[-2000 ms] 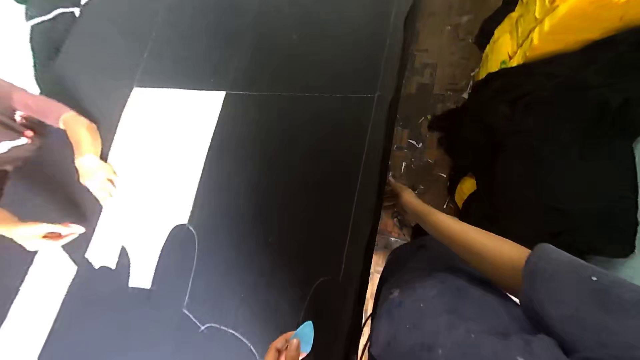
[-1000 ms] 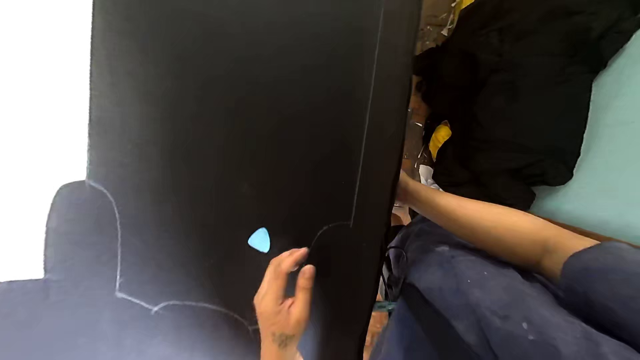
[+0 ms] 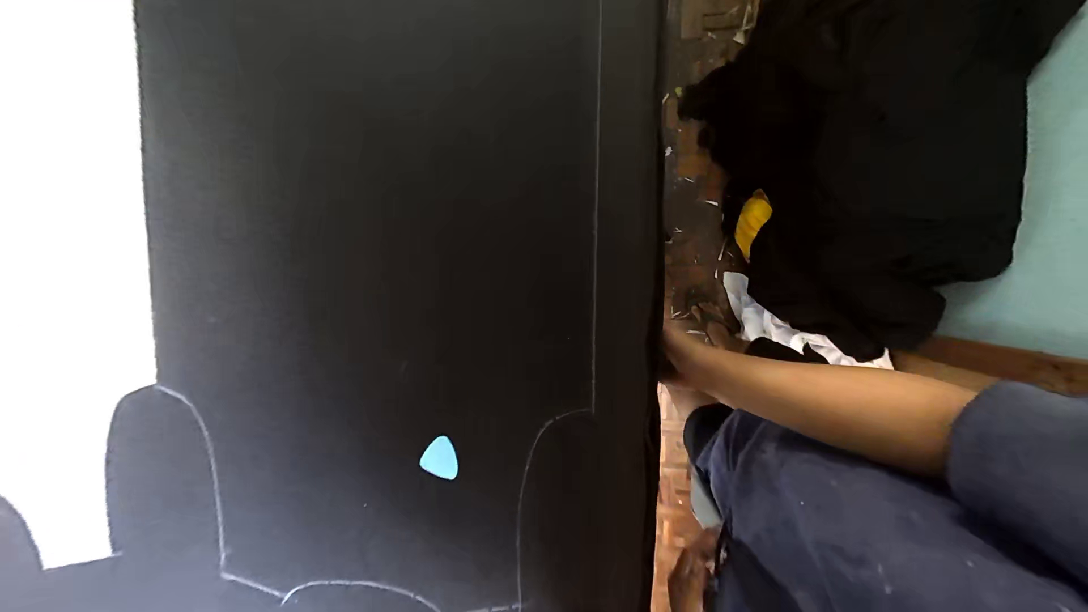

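Black fabric (image 3: pixel 382 255) lies flat, with thin white chalk lines drawn on it. On its lower middle rests a blue triangular piece of tailor's chalk (image 3: pixel 440 458), with no hand touching it. A white pattern piece (image 3: pixel 68 255) covers the left side of the fabric. From the right, my bare forearm reaches to the fabric's right edge, where my right hand (image 3: pixel 676 353) is mostly hidden; its fingers and anything in them cannot be made out. My left hand is out of view.
A heap of black cloth (image 3: pixel 875 153) lies at the right, with a yellow piece (image 3: pixel 753 223) and crumpled white material (image 3: pixel 765 323) beside it. Scraps litter the brown floor (image 3: pixel 693 195). Legs in dark blue trousers (image 3: pixel 833 510) are at the lower right, beside the fabric edge.
My left hand, which held the blue chalk in the oldest frame and was beside it one second ago, has left the view. The view has moved closer to the fabric; the other person's hands are no longer seen.
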